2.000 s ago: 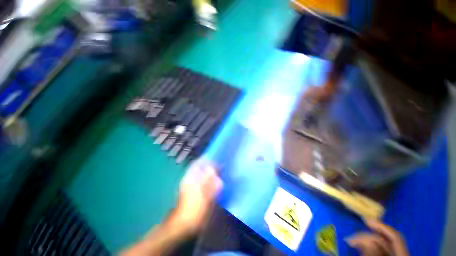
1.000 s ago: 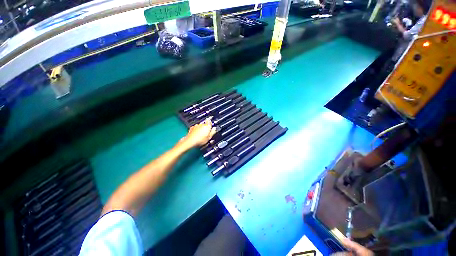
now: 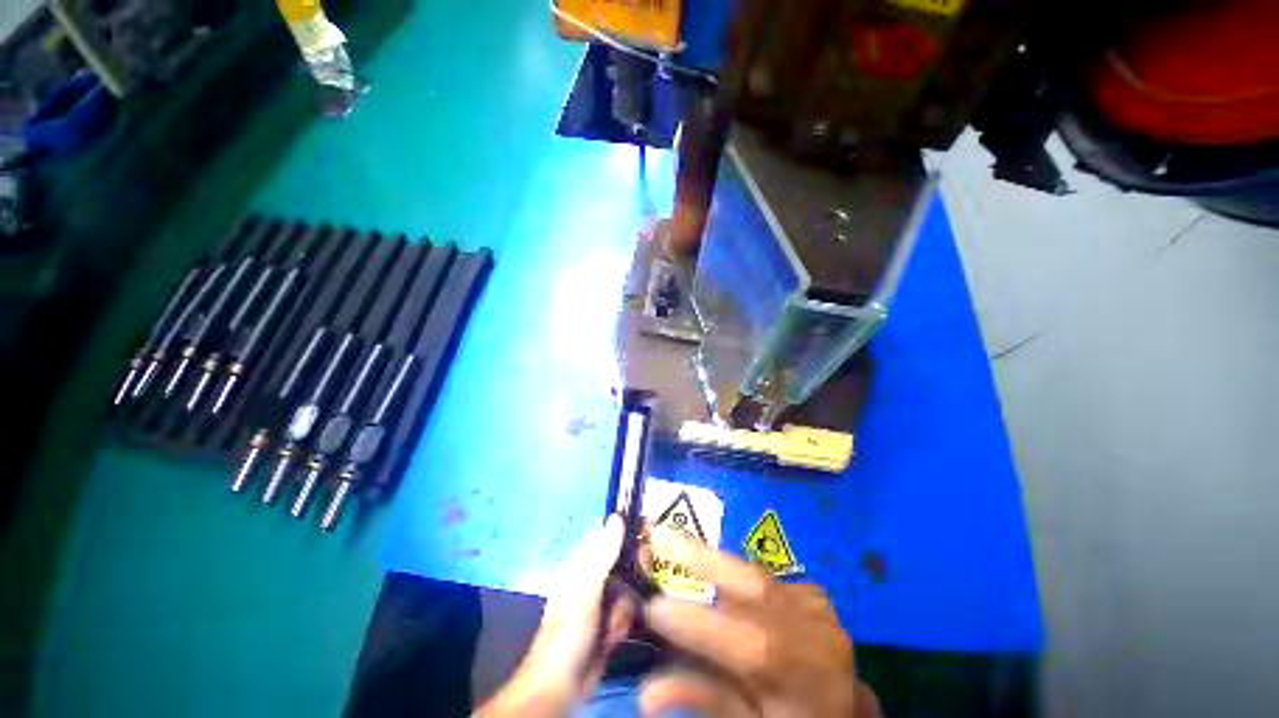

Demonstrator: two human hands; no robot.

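A slim black stick unit [image 3: 631, 456] with a shiny strip along it stands up from between my hands, in front of the press. My left hand [image 3: 572, 617] grips its lower end from the left. My right hand [image 3: 750, 624] is against the lower end from the right, slightly blurred, with its fingers over it; whether it grips a separate part is hidden. The black slotted tray [image 3: 446, 302] lies at the left on the green bench, with several black sticks with silvery tips in its grooves.
The press base [image 3: 666, 379] with clear guard panels [image 3: 765, 288] stands ahead on the blue table [image 3: 926, 561]. A yellow strip [image 3: 765, 446] lies along the base front. Warning labels [image 3: 769, 544] are beside my right hand. An orange box [image 3: 617, 20] is at the top.
The view has swung right towards the press. My left hand has left the tray and now holds a stick unit. My right hand has moved from the press front to join it.
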